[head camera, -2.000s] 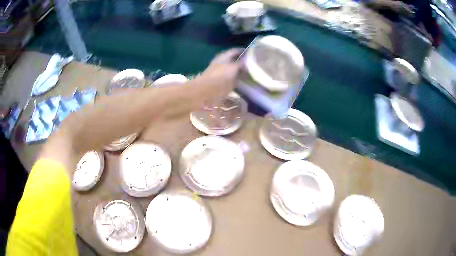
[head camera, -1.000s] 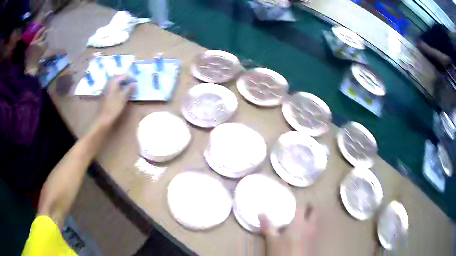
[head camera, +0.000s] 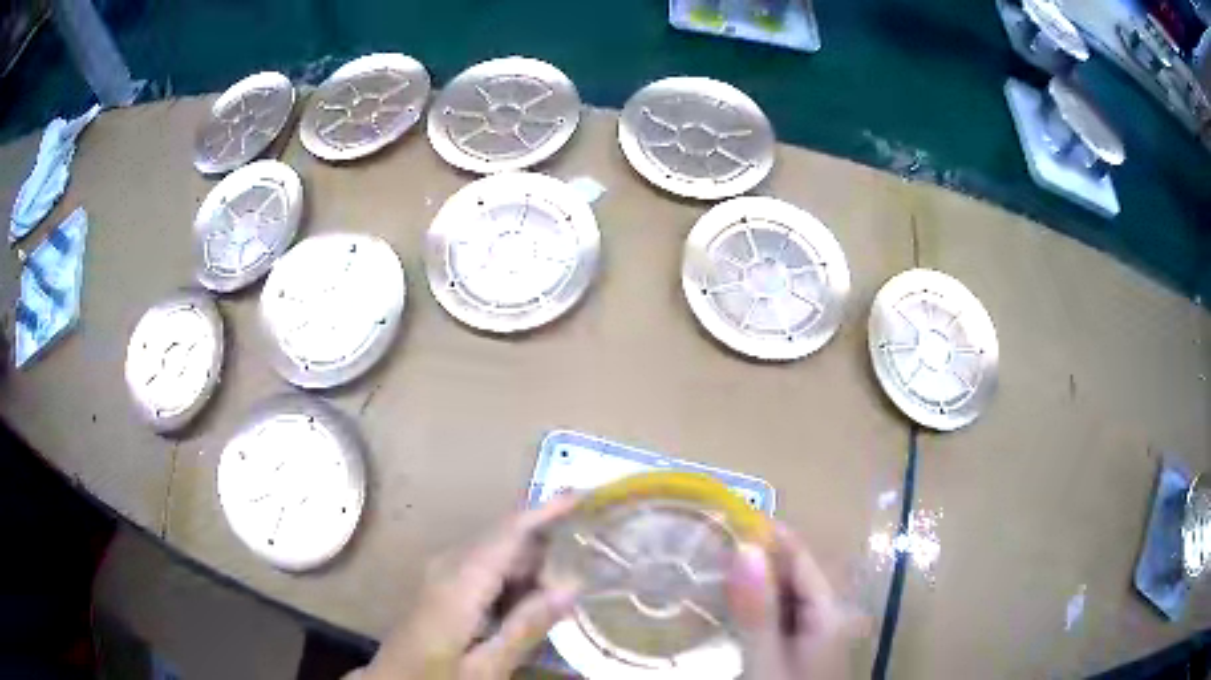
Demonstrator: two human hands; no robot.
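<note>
A round ribbed metal disc (head camera: pixel 657 565) is held between both my hands at the bottom centre, over a square post plate (head camera: pixel 638 462) on the bench. The plate's far edge and corners show; the disc and hands hide the rest, so I cannot tell whether they touch. My left hand (head camera: pixel 485 598) grips the disc's left side. My right hand (head camera: pixel 790 598), blurred, grips its right side. A yellow-orange band shows along the disc's far rim.
Several metal discs (head camera: pixel 514 253) lie on the brown bench (head camera: pixel 531 385) ahead and left. Another post plate (head camera: pixel 53 290) and a white cloth (head camera: pixel 51 170) are far left. Disc-on-plate units stand on the green belt (head camera: pixel 877 100) and at the bench's right (head camera: pixel 1166 538).
My left hand has come from the post plates at the left to the bottom centre. Both hands now hold a disc over a plate. One plate remains visible at the far left.
</note>
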